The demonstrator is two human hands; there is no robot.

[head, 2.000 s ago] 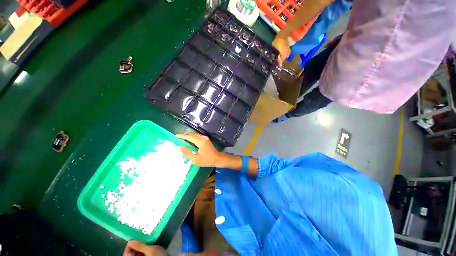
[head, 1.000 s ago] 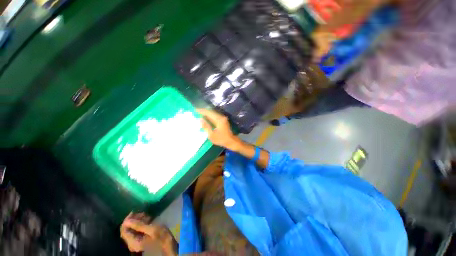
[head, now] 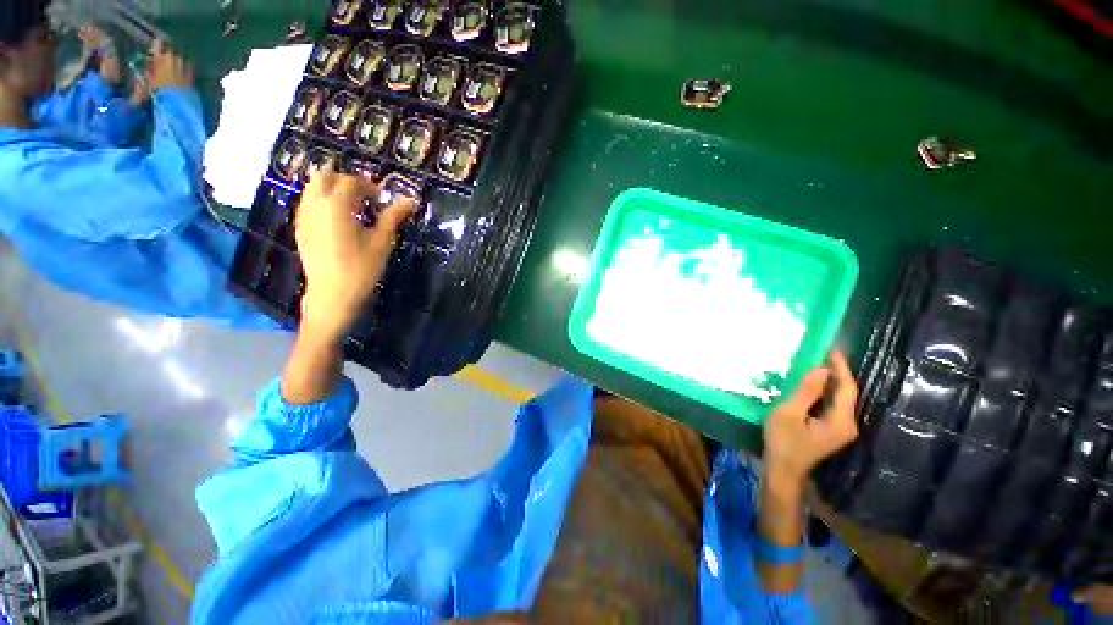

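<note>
My left hand [head: 339,250] is over the front rows of a black blister tray [head: 275,269], with coppery units [head: 415,137] in its pockets. Its thumb and fingers are spread around a unit at the filled edge; whether they grip it is unclear. My right hand [head: 812,418], with a blue wrist band, is at the right front corner of a green parts bin [head: 720,222]. Its thumb and index finger are bent close together; I cannot tell if a tiny piece is between them. White pieces [head: 696,324] lie heaped in the bin.
A mostly bare black blister tray stack [head: 976,403] stands right of the bin. Loose units [head: 704,93] lie on the dark green bench [head: 806,73] behind it. A white sheet or pile [head: 254,128] and a person in blue [head: 110,202] are at the left.
The view has swung left, bringing the filled tray into sight. My left hand has moved from beside the bin's near left corner to that tray. My right hand is still by the bin.
</note>
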